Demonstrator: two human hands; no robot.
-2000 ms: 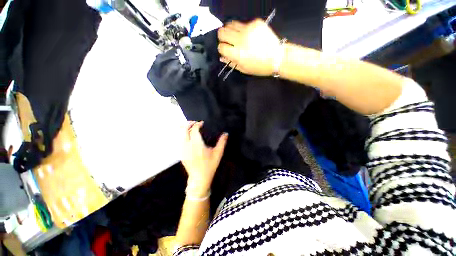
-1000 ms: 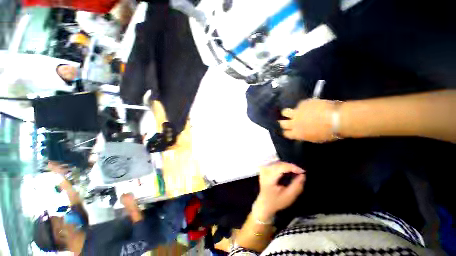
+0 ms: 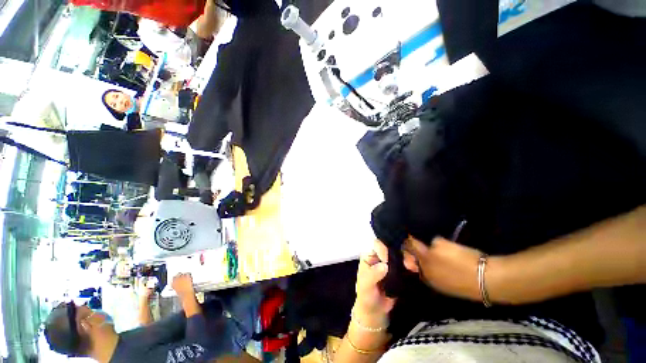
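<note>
Black cloth (image 3: 418,170) runs from under the needle area (image 3: 405,120) of the white sewing machine head (image 3: 361,32) down to the table's front edge and over my lap. My left hand (image 3: 373,283) is at the front edge with its fingers closed on the black cloth. My right hand (image 3: 443,268), slightly blurred, is close beside it and also pinches the cloth. A thin silver tool (image 3: 460,229) sticks out of my right hand; the rest of it is hidden.
More black cloth (image 3: 265,92) lies over the table's far left, with a dark looped bundle (image 3: 237,202) on tan cardboard (image 3: 261,244). A grey box with a round vent (image 3: 185,230) stands left. One person (image 3: 152,337) sits at lower left; another (image 3: 119,103) is farther back.
The view has swung left. My right hand has moved from near the needle down towards the front edge, beside my left hand. Both have taken hold of the cloth there.
</note>
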